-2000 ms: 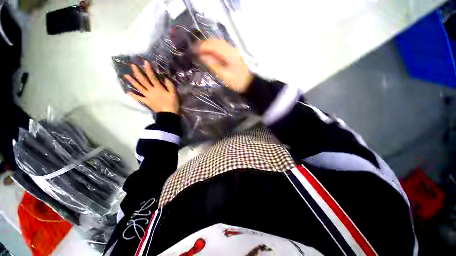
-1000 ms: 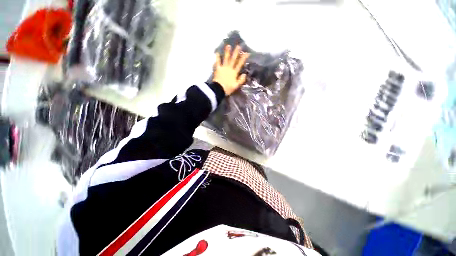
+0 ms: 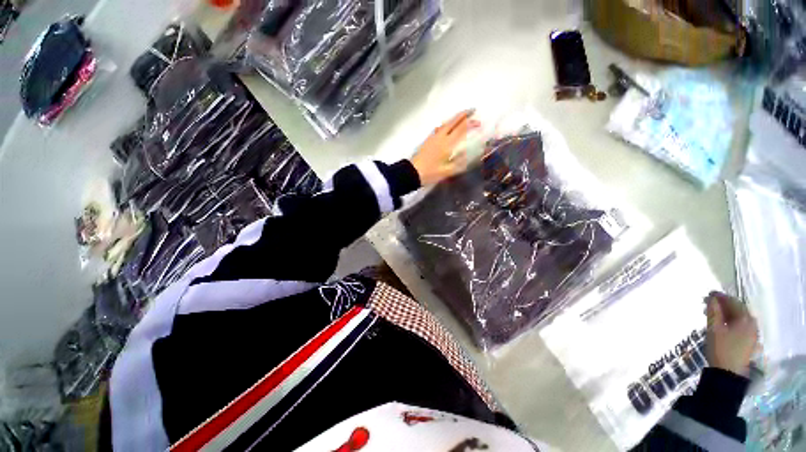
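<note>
A bagged garment (image 3: 508, 265), dark and folded in shiny clear plastic, lies flat on the white table in front of me, with a small white label near its right corner. My left hand (image 3: 444, 152) rests at its upper left edge, fingers extended, holding nothing. An empty poly bag (image 3: 623, 313), white-looking with black lettering, lies to the right of it. My right hand (image 3: 732, 335) has its fingers curled on that bag's right edge; the exact grip is partly hidden.
A banded bundle of bagged garments (image 3: 340, 57) lies at the upper left. Bagged pieces (image 3: 208, 159) are heaped below the table's left edge. A phone-like black object (image 3: 570, 60), a yellow-brown roll (image 3: 667, 31) and light blue packets (image 3: 680, 119) are at the back right.
The view has turned and shifted. My right hand, over the garment at first and then out of view, is now on the empty bag. My left hand stays by the bagged garment.
</note>
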